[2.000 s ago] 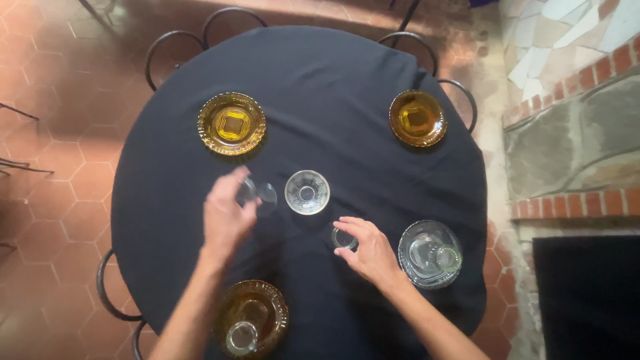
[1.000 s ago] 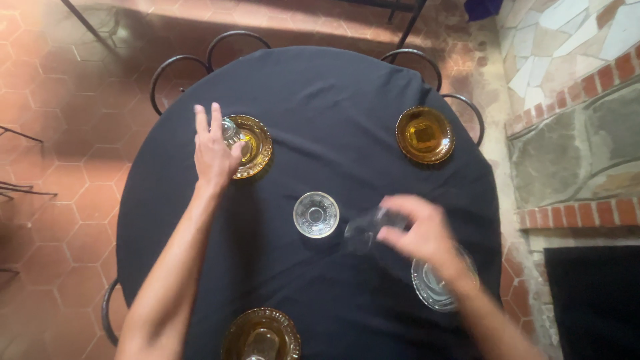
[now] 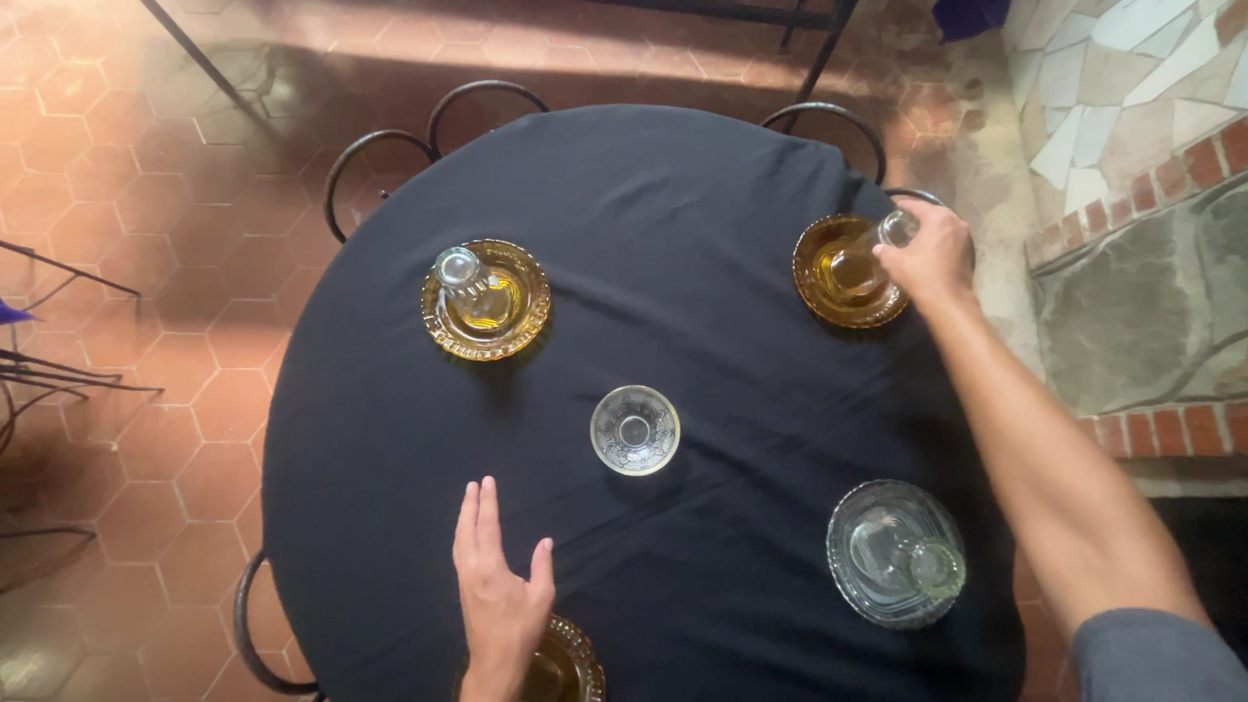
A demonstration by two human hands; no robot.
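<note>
My right hand [image 3: 931, 252] grips a clear drinking glass [image 3: 898, 229] at the right part of an amber glass plate [image 3: 817, 292], far right on the table. My left hand [image 3: 502, 585], empty with its fingers extended, is above the near side, partly over another amber plate [image 3: 583, 655]. At the far left a third amber plate [image 3: 534, 317] bears an upside-down-looking clear glass [image 3: 457, 268]. A small clear patterned glass bowl [image 3: 635, 430] sits in the middle. On the right, a clear glass plate [image 3: 848, 575] has a clear glass [image 3: 936, 567] on it.
A black cloth [image 3: 673, 224] covers the round table. Curved metal chair backs [image 3: 375, 136] stand around its edge. A brick and stone structure [image 3: 1146, 322] rises at the right, and dark metal legs [image 3: 210, 73] stand on the tiled floor beyond.
My right hand has carried a glass from near the centre to the far right amber plate. My left hand has drawn back from the far left plate, where a glass now stands.
</note>
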